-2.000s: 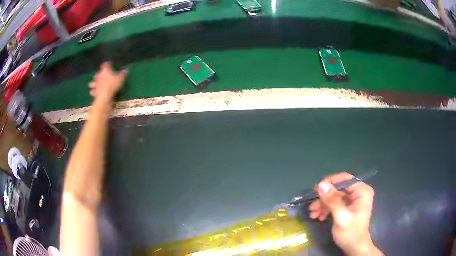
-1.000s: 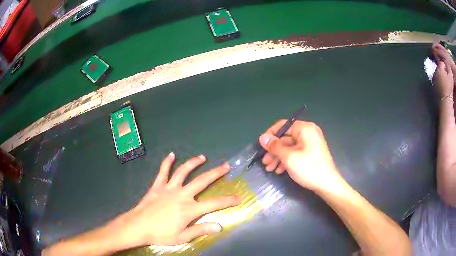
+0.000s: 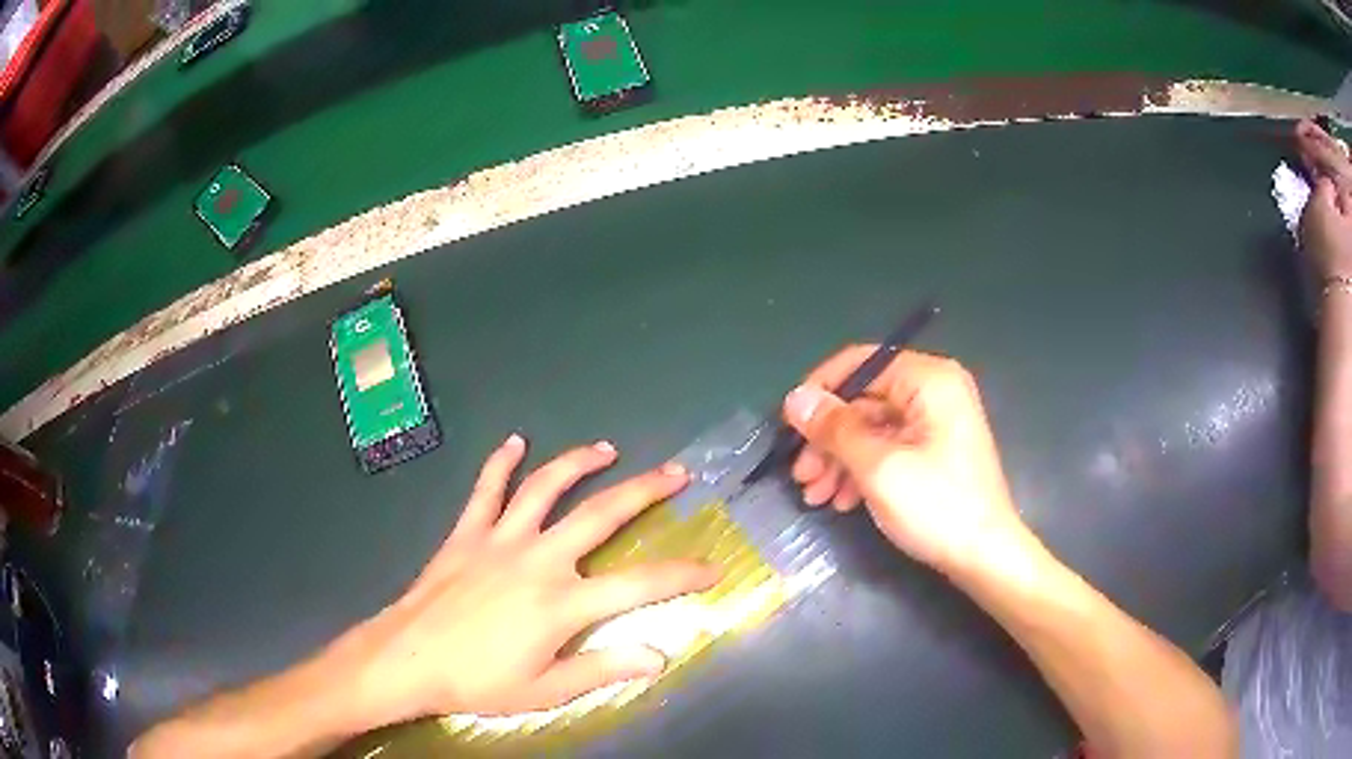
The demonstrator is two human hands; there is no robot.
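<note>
Yellow tape strips (image 3: 727, 581) lie on a clear glossy backing sheet (image 3: 722, 449) near me. My left hand (image 3: 519, 593) lies flat across the strips with its fingers spread. My right hand (image 3: 897, 445) holds dark tweezers (image 3: 890, 353) like a pen, their tips down at the upper right end of the strips. Whether a tape piece is on the tips I cannot tell. A phone assembly (image 3: 380, 378) with a green board and a pale square lies on the bench beyond my left hand, its black end towards me.
Beyond the pale worn edge strip (image 3: 489, 196), a green conveyor belt (image 3: 401, 126) carries spaced phones, one at top centre (image 3: 604, 60) and one at left (image 3: 233, 205). Another person's hand and arm (image 3: 1331, 267) are at the right edge. A red object is at top left.
My left hand has come back from the belt to rest on the strips. The phone assembly now lies on the bench. The tweezers stay at the strips' end. Belt phones have shifted left.
</note>
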